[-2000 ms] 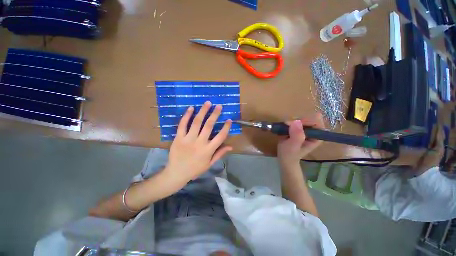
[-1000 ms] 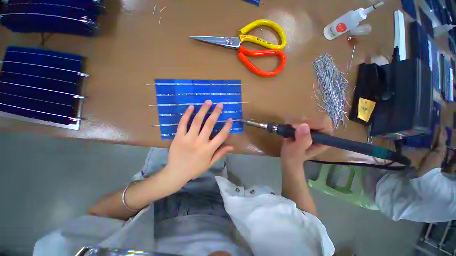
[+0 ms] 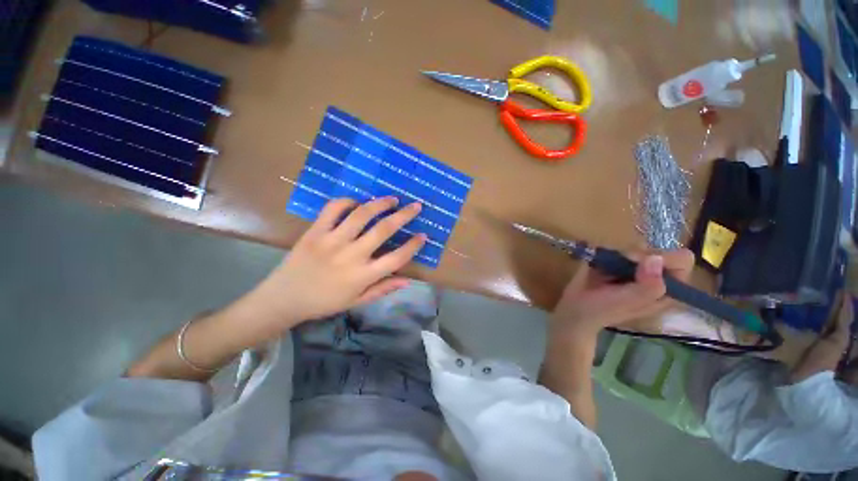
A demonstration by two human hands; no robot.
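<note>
A bright blue solar cell [image 3: 376, 169] with pale dashed lines lies tilted on the table, with thin ribbon ends sticking out past its edges. My left hand [image 3: 353, 254] lies flat on its lower part, fingers spread, hiding some of the lines. My right hand [image 3: 616, 291] holds the dark soldering iron [image 3: 696, 296]. The iron's tip points left and is off the cell, to the right of its edge. Scissors [image 3: 536, 103] with yellow and red-orange loops lie above right of the cell. A pile of loose ribbon pieces [image 3: 661, 193] is farther right.
A tabbed cell stack [image 3: 127, 117] lies at left, another dark stack [image 3: 202, 11] behind it. A white squeeze bottle [image 3: 701, 83] lies upper right. The black soldering station [image 3: 795, 230] and iron stand [image 3: 720, 242] are at right. A person's sleeve [image 3: 781, 404] and green stool [image 3: 654, 380] are lower right.
The blue cell has turned clockwise under my left hand. The iron's tip has moved away from the cell to the right. The view has shifted and turned slightly.
</note>
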